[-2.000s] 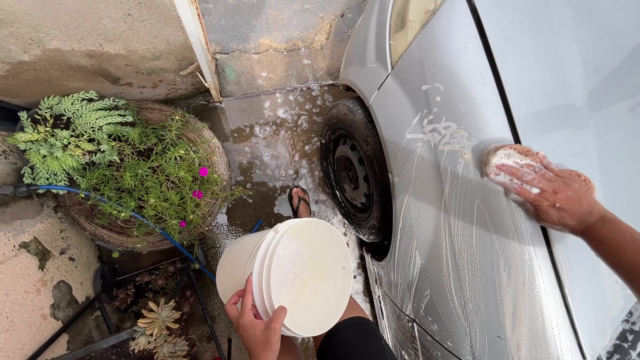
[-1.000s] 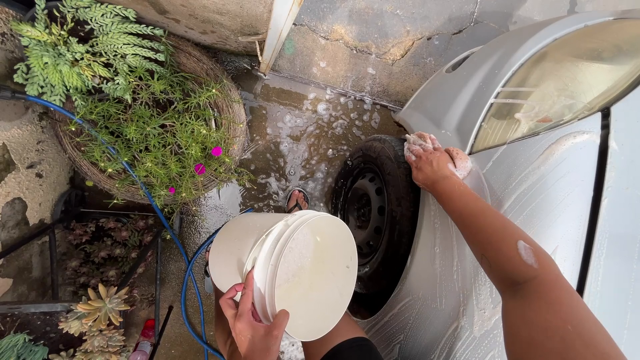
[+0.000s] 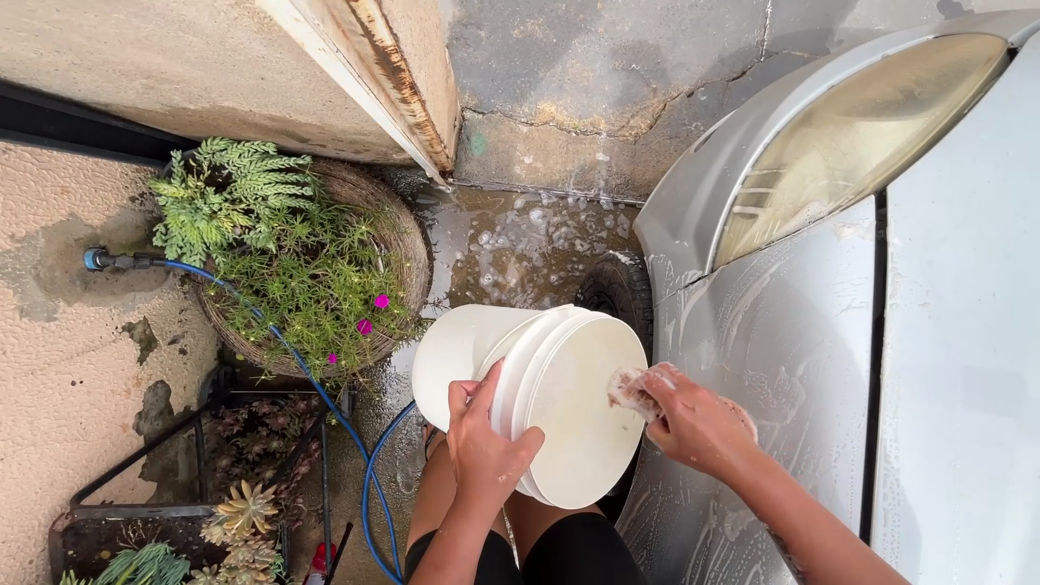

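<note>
My left hand grips the rim of a white plastic bucket, which is tilted over my legs with its mouth facing up at me. Pale liquid shows inside it. At the right edge of the bucket's mouth, my right hand squeezes a wet, sudsy sponge. Beside that hand is the silver car's fender, streaked with suds, with a clouded headlight at its front. A black tyre is partly hidden behind the bucket.
A round woven planter with green plants and pink flowers stands at the left. A blue hose runs from a wall tap past it. Below are a black metal stand and succulents. Suds lie on wet ground.
My right hand has come off the car's fender, where it was with the sponge, to the bucket's mouth. My left hand has kept hold of the bucket.
</note>
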